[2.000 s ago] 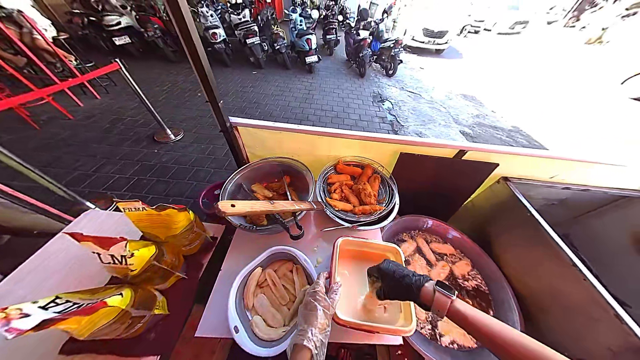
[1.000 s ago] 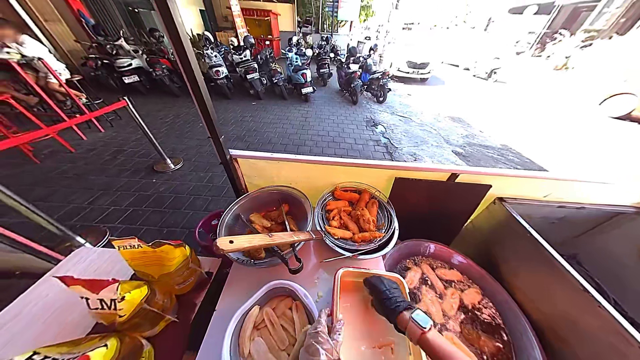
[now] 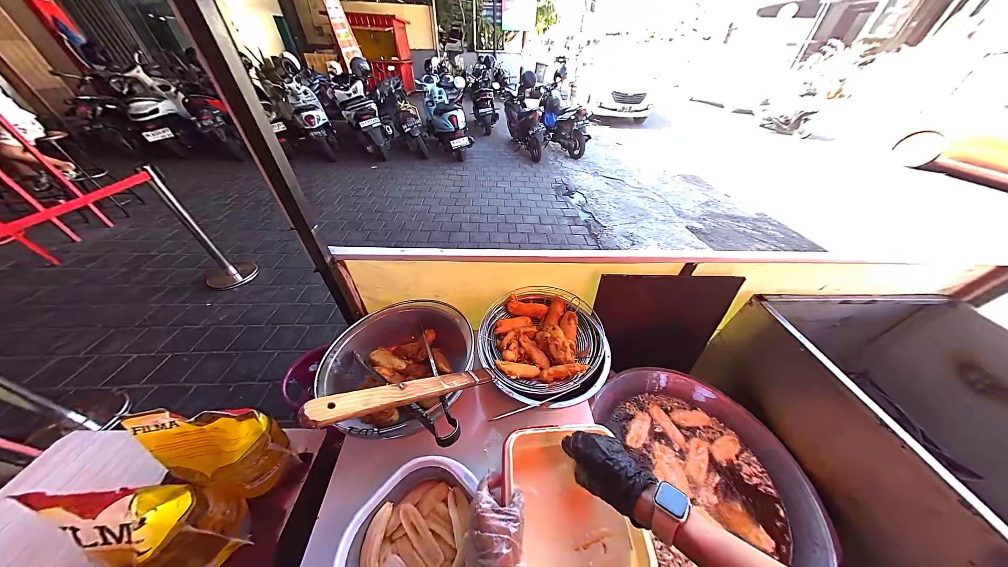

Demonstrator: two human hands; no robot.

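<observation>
My left hand [image 3: 496,524], in a clear plastic glove, grips the left rim of a rectangular plastic tub of pale batter [image 3: 551,504]. My right hand [image 3: 605,471], in a black glove with a smartwatch at the wrist, is over the tub's upper right edge; its fingertips are partly hidden, and I cannot tell whether it holds anything. Left of the tub, a white basin [image 3: 368,516] holds peeled banana pieces [image 3: 421,526]. On the right, battered pieces [image 3: 697,457] fry in bubbling oil in a wide pan [image 3: 795,480].
Behind the tub, fried pieces [image 3: 543,339] fill a wire strainer; a metal bowl [image 3: 331,346] holds more, with tongs [image 3: 431,354] and a wooden-handled tool [image 3: 394,398] across it. Oil pouches [image 3: 224,457] stand at left. A metal-edged box [image 3: 850,378] borders the pan.
My right hand has moved from low inside the tub, where it touched something in the batter, up to the tub's far right edge. My left hand stays at the left rim.
</observation>
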